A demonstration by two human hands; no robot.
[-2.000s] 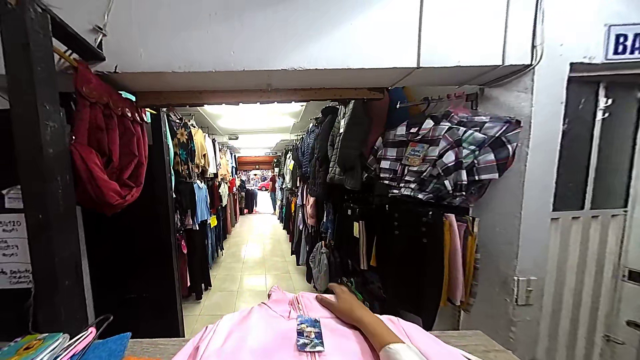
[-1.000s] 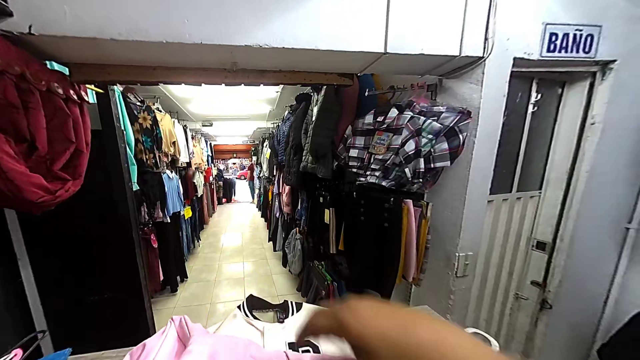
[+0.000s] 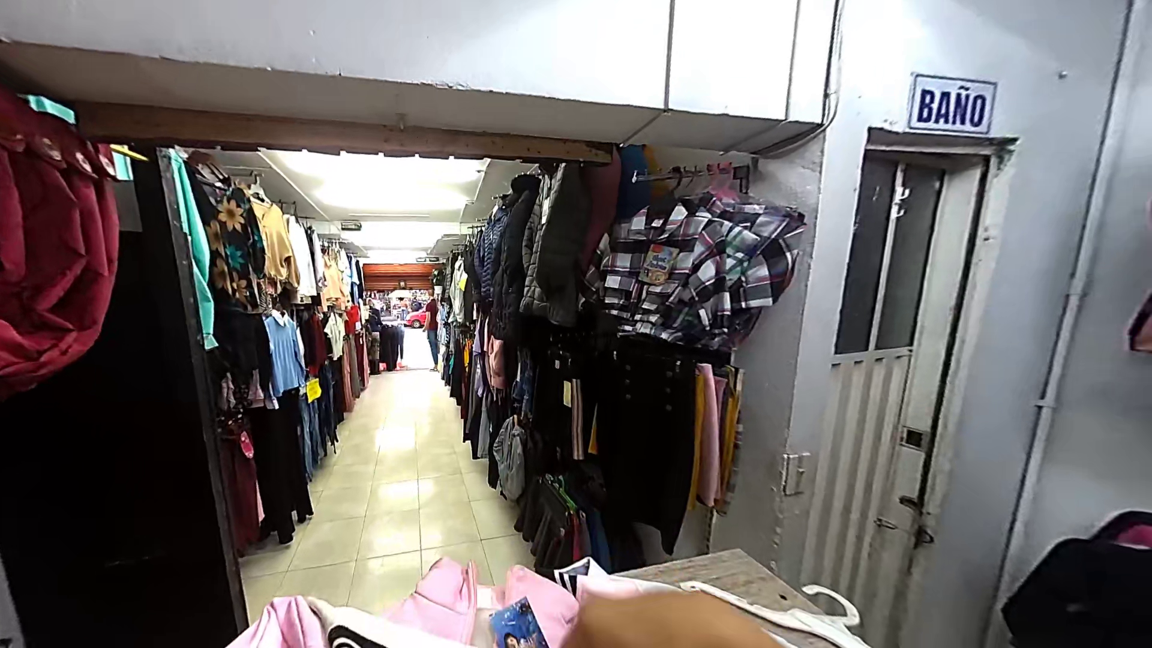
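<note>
A blurred hand, which looks like my right hand [image 3: 670, 621], is at the bottom edge over a pile of garments; its fingers cannot be made out. Just left of it lies a pink garment [image 3: 441, 598] with a blue picture tag [image 3: 517, 625]. Around the pink cloth is a white garment [image 3: 387, 630] with black trim. To the right, a white plastic hanger [image 3: 792, 616] rests on the wooden tabletop [image 3: 711, 571], its hook pointing right. My left hand is not in view.
Beyond the table, a tiled aisle [image 3: 405, 477] runs between racks of hanging clothes. Plaid shirts [image 3: 702, 270] hang at the right of the opening, maroon garments [image 3: 54, 252] at the far left. A metal door [image 3: 882, 432] and a black bag [image 3: 1080, 585] are on the right.
The hand that lay on the pink garment two seconds ago is now lower and blurred. A white garment with black trim and a white hanger have come into view. The view has turned right.
</note>
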